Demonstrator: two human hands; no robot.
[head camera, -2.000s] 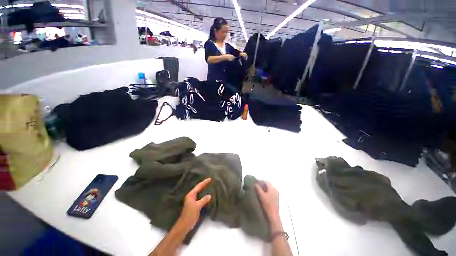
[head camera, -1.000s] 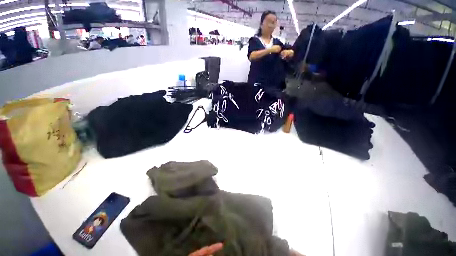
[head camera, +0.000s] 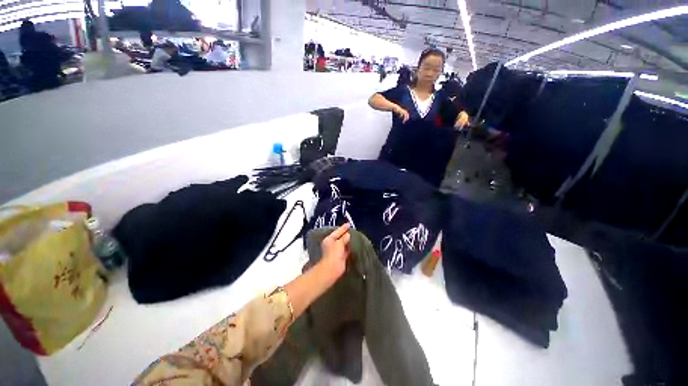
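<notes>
The olive-green garment (head camera: 392, 328) is raised off the table in the lower middle, hanging in long folds, and its lower end is cut off by the bottom edge. My left hand (head camera: 334, 252), below a floral sleeve, is closed on the garment's upper end, in front of the navy stack. My right hand is not in view. No snips can be seen.
Beyond the garment are navy garments with white drawcords (head camera: 354, 185), a folded navy stack (head camera: 498, 264) and a small orange spool (head camera: 431, 262). A black pile (head camera: 200, 241), hangers (head camera: 283, 177) and a yellow bag (head camera: 56, 279) are left. A person (head camera: 422, 113) stands opposite.
The olive garment has gone from lying on the table to being held up by my left hand, farther forward. My right hand has left the picture. The view has shifted; the phone and second green garment no longer show.
</notes>
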